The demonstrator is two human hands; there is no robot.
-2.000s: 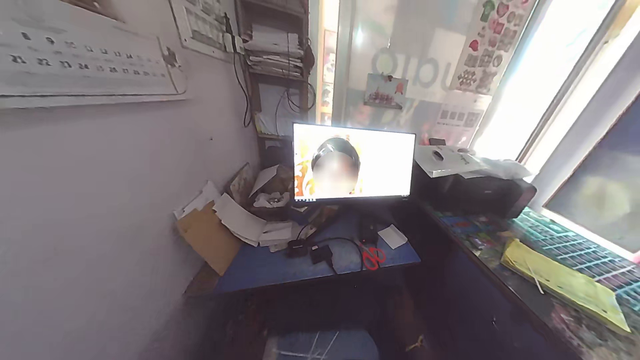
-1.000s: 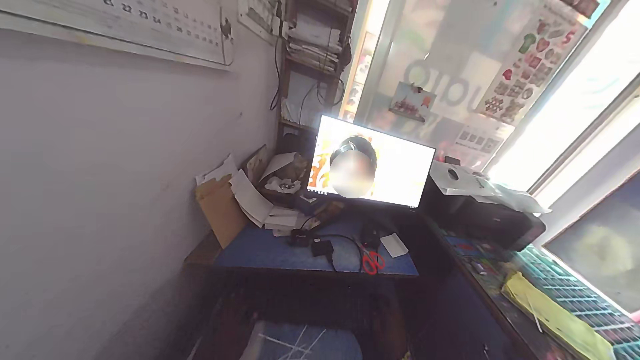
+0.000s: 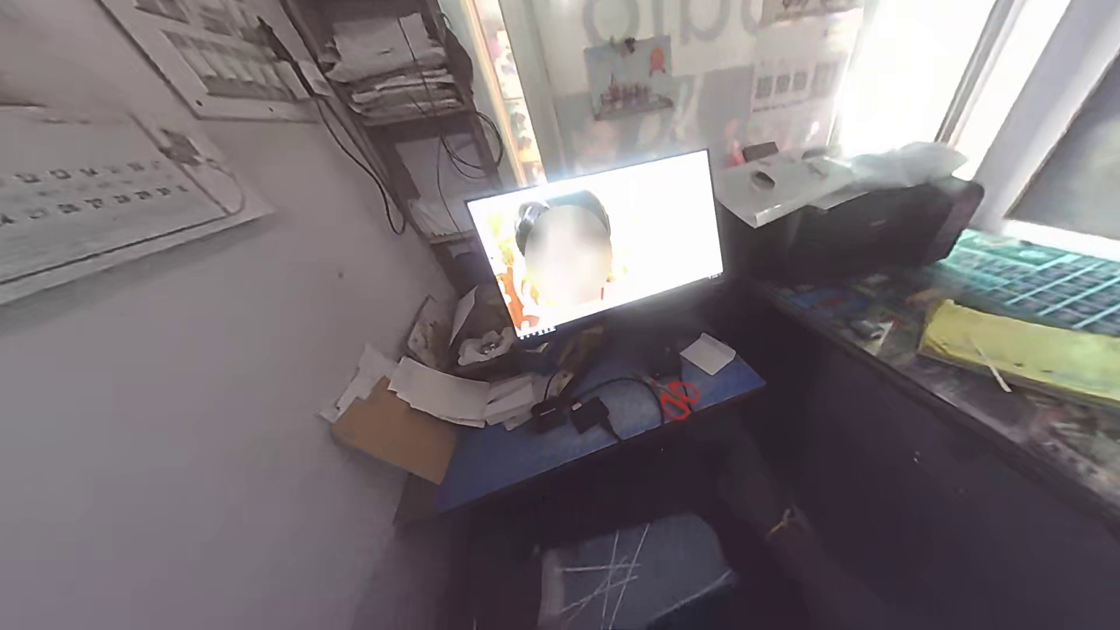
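Note:
My right forearm comes in from the lower right, with a thin band at the wrist. My right hand (image 3: 745,468) is a dark shape below the front edge of the blue desk (image 3: 525,459); its fingers and anything under them are lost in shadow. I cannot make out my left hand. On the desk lie red-handled scissors (image 3: 678,400), a black power adapter (image 3: 590,414) with a cable, and a white paper piece (image 3: 708,353). Behind them stands a lit monitor (image 3: 665,232) showing a picture of a person.
Papers (image 3: 442,390) and a brown cardboard folder (image 3: 394,431) lean at the desk's left by the wall. A seat-like surface (image 3: 639,573) with white lines is below. At right, a black printer (image 3: 875,227) and a yellow packet (image 3: 1024,348) rest on a counter (image 3: 884,372).
The view has tilted and come closer to the desk. The monitor's picture looks the same, and the scissors and adapter lie where they did on the desk.

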